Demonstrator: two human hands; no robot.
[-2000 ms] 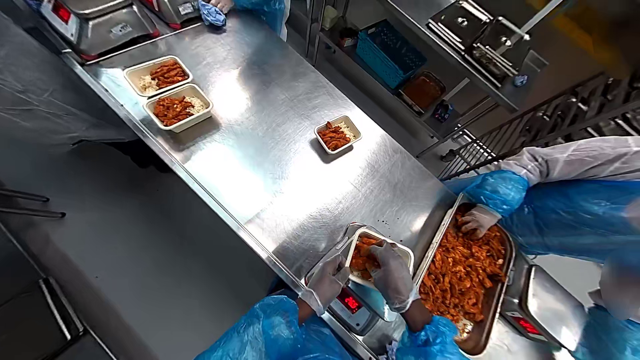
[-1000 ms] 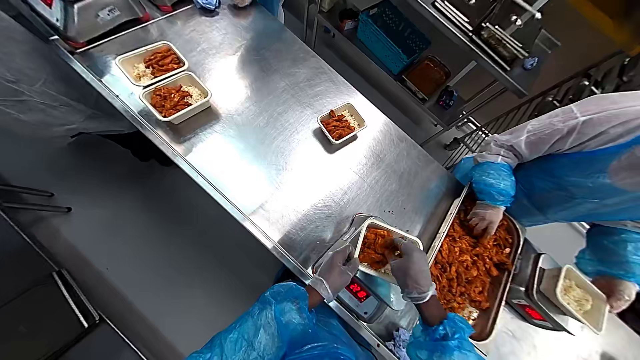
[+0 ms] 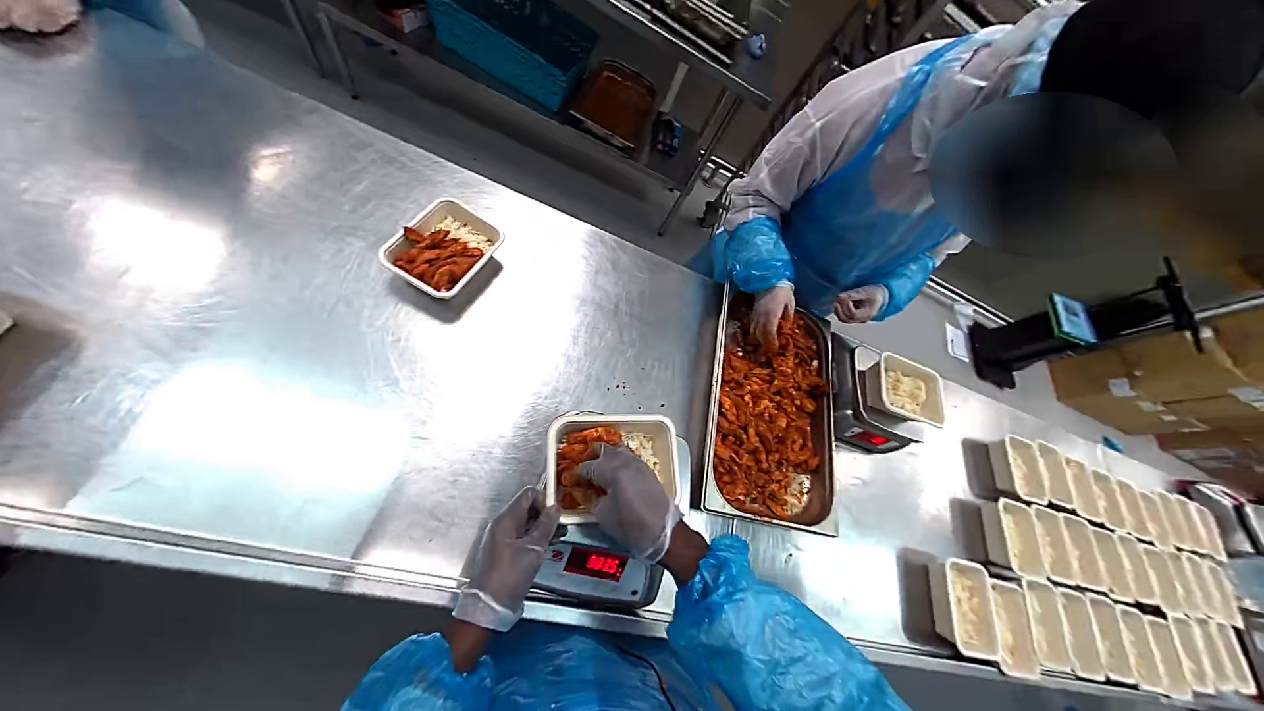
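Note:
On a digital scale (image 3: 597, 573) with a red lit display stands a cream tray (image 3: 673, 444) of white rice and orange-red sauced meat strips. My right hand (image 3: 632, 499), in a clear glove, reaches into this tray with its fingers on the meat strips (image 3: 583, 459); whether it grips any is hidden. At the tray's lower left corner is my left hand (image 3: 513, 553), also gloved, its fingers curled near the rim; its hold is unclear. Right of the scale lies a deep steel pan (image 3: 828, 513) full of the same meat.
A co-worker's gloved hand (image 3: 772, 314) is in the pan, the other hand (image 3: 859, 303) beyond it. A second scale (image 3: 869, 430) bears a rice tray (image 3: 936, 390). Rows of rice trays (image 3: 968, 607) stand at right. A filled tray (image 3: 442, 247) sits on the steel table (image 3: 592, 326).
The view has swung right. The rice tray on the second scale was absent two seconds ago and is there one second ago. My right hand stays at the tray on my scale.

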